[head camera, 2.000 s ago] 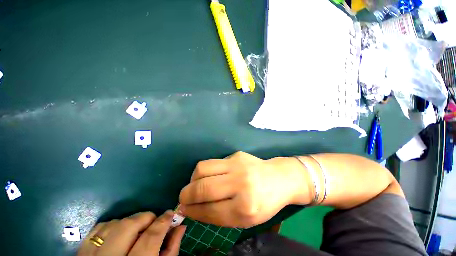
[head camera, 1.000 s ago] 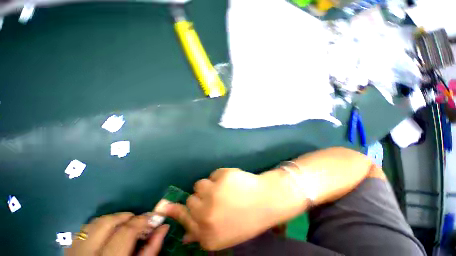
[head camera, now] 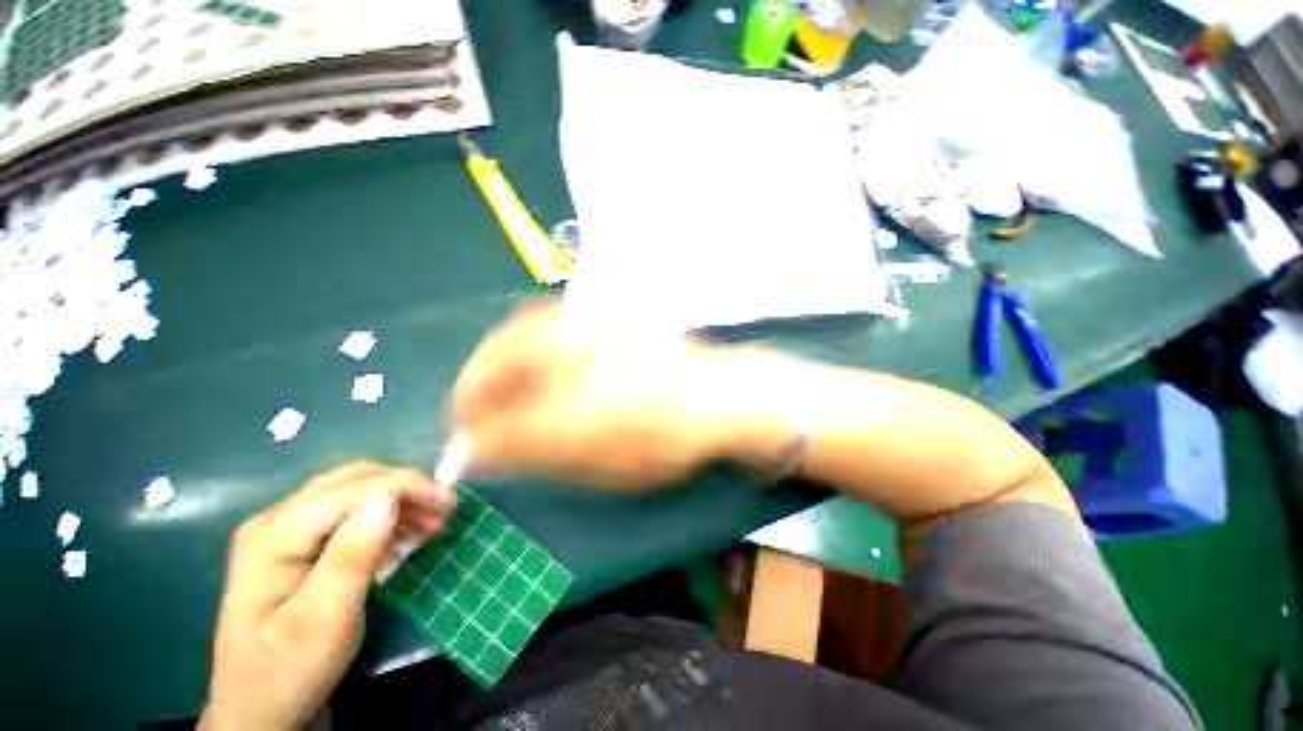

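A green PCB panel (head camera: 490, 593) with white grid lines lies at the bench's near edge. My left hand (head camera: 322, 564) holds its upper left corner between thumb and fingers. My right hand (head camera: 557, 407) is just above the panel and blurred. A small white piece (head camera: 452, 460) shows at its fingertips, close to my left fingers; whether it is a pad or a liner cannot be told. Loose white squares (head camera: 287, 424) lie on the dark green bench left of my hands.
A heap of white squares (head camera: 65, 300) lies at left, stacked trays (head camera: 257, 107) behind it. A yellow knife (head camera: 512, 217), a white tray (head camera: 715, 186), clear bags (head camera: 1000, 136) and blue cutters (head camera: 1012, 331) lie beyond. A blue stool (head camera: 1143, 457) stands at right.
The view has shifted and widened, showing the stacked trays, liner heap and stool. My right hand has moved up off the panel, uncovering more of its grid.
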